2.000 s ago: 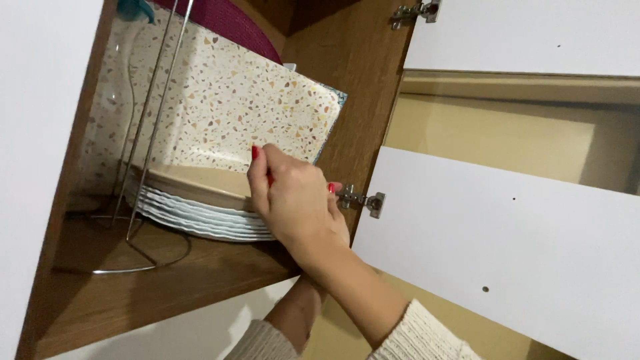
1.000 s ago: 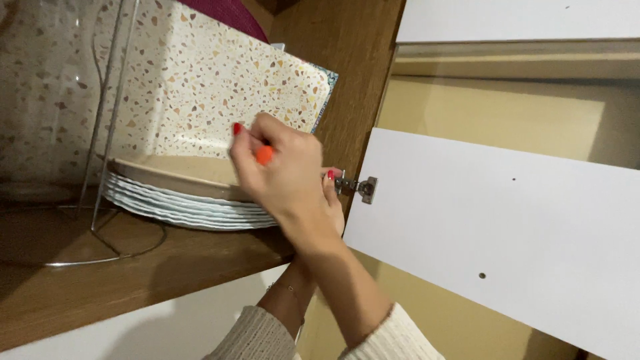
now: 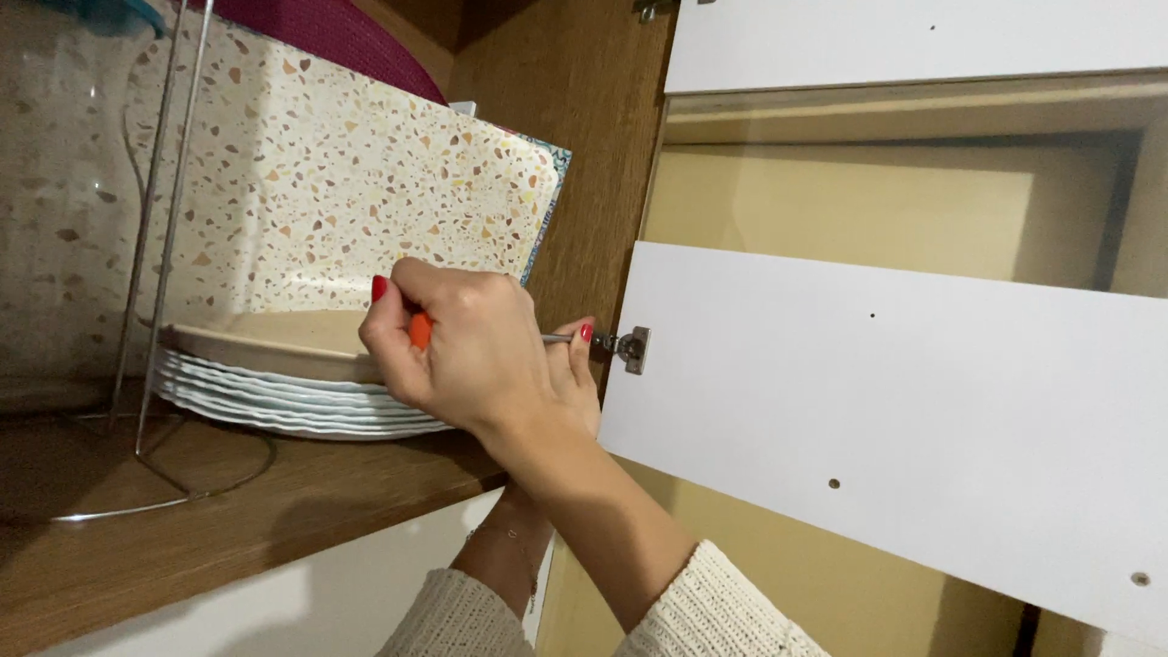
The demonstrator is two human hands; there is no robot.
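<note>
My right hand [image 3: 456, 342] is closed around the orange handle of a screwdriver [image 3: 420, 330], in front of the stacked plates. The metal shaft runs right toward a cabinet hinge [image 3: 631, 349] joining the cabinet's wooden side panel [image 3: 584, 173] and the white door [image 3: 858, 392]. Behind my right wrist, my left hand [image 3: 575, 388] pinches the shaft near its tip, close to the hinge; its other fingers are mostly hidden. The forearms cross, the right in front. The tip and the screw cannot be made out.
Scalloped pale plates [image 3: 292, 411] lie stacked under a beige dish [image 3: 274, 339] on the wooden shelf [image 3: 365, 493]. A speckled tray [image 3: 356, 173] stands behind them, before a maroon mat [image 3: 365, 41]. At the left is a wire rack [image 3: 155, 237]. A glass pane [image 3: 876, 182] lies above the white door part.
My right hand has turned a little around the screwdriver handle; more of the shaft shows now. My left hand stays by the hinge. The view has shifted slightly.
</note>
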